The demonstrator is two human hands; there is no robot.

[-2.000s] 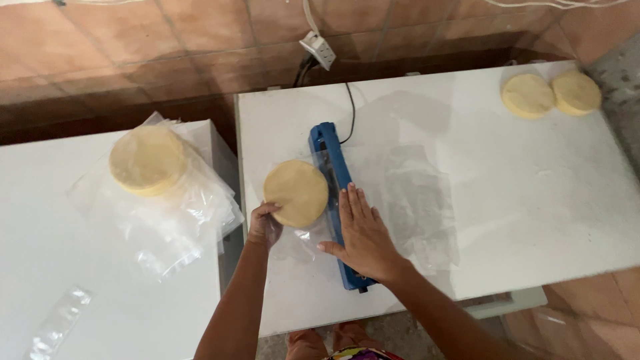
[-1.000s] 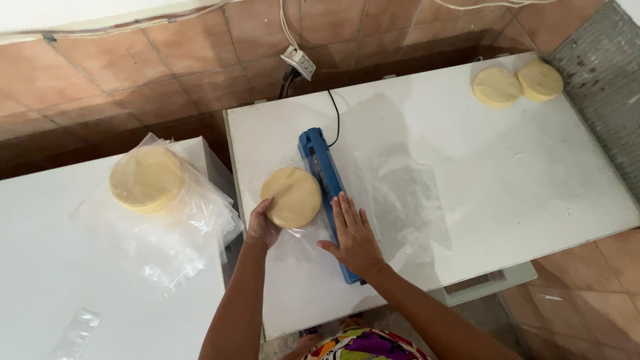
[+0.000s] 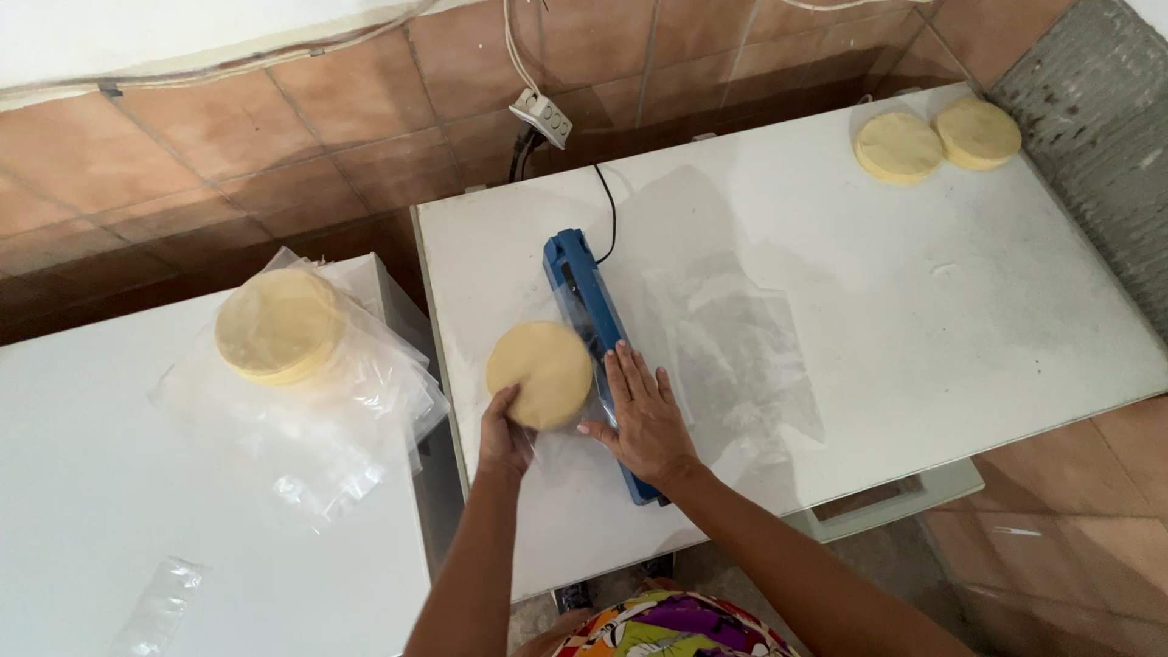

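A stack of round yellow dough discs (image 3: 540,374) in a clear plastic bag is gripped at its lower left edge by my left hand (image 3: 506,429). Just to its right lies a blue impulse bag sealer (image 3: 584,301), slanting across the white table. My right hand (image 3: 646,415) rests flat on the sealer's lower half, fingers extended, thumb pointing toward the discs. The bag's mouth seems to reach the sealer; how far it goes under the arm is hidden. Right of the sealer, clear plastic (image 3: 730,356) lies flat on the tabletop.
On the left white surface (image 3: 82,438), another disc stack (image 3: 278,324) sits on clear bags (image 3: 365,438), with a plastic piece (image 3: 164,602) nearer me. Two disc stacks (image 3: 899,148) (image 3: 978,133) stand at the back right. A power strip (image 3: 541,117) hangs by the tiled wall; a black cord (image 3: 613,214) runs from the sealer.
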